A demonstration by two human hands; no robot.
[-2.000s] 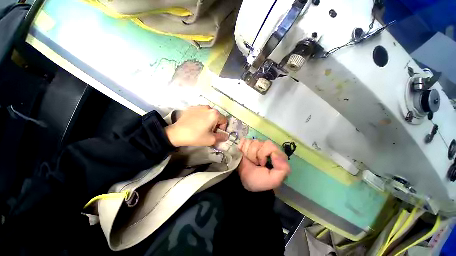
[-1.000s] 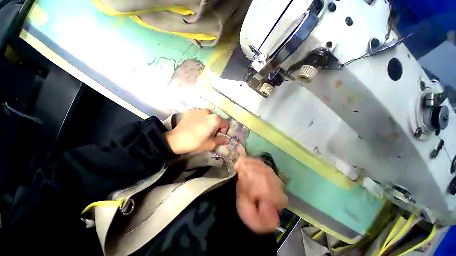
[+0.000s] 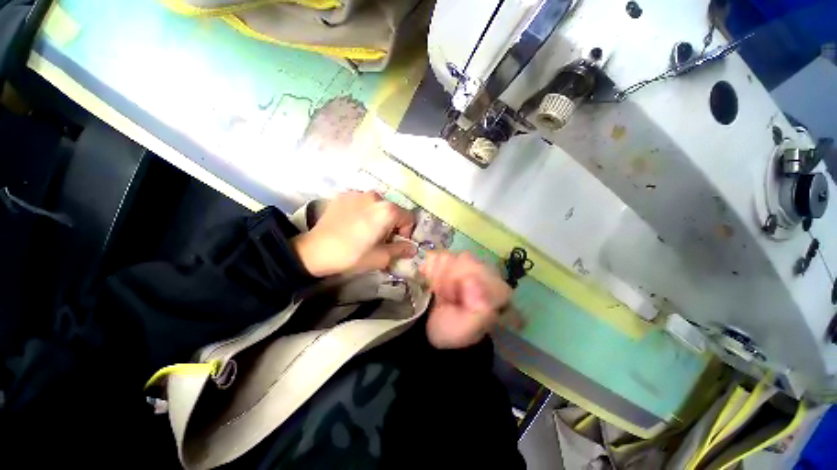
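Note:
A beige bag (image 3: pixel 266 374) with yellow edging lies open on my lap, its dark zipper line showing inside. My left hand (image 3: pixel 353 237) pinches the bag's far end at a small metal D-ring (image 3: pixel 425 248). My right hand (image 3: pixel 466 296) is beside it, blurred, with curled fingertips at the ring; what it holds is mostly hidden. Black loops (image 3: pixel 518 264) show just beyond its fingers. Another D-ring (image 3: pixel 225 374) hangs at the bag's near-left end by the yellow strip.
A large white sewing machine (image 3: pixel 633 174) stands on the right side of the green table (image 3: pixel 587 353). Folded beige-and-yellow bags (image 3: pixel 340 32) lie at the top. More bags with yellow strips (image 3: pixel 725 431) hang at the lower right. Pale yellow tape runs along the table.
My right hand swung down and away from the ring, then came back up beside it. My left hand has stayed at the ring. The black loops show more clearly than a second ago.

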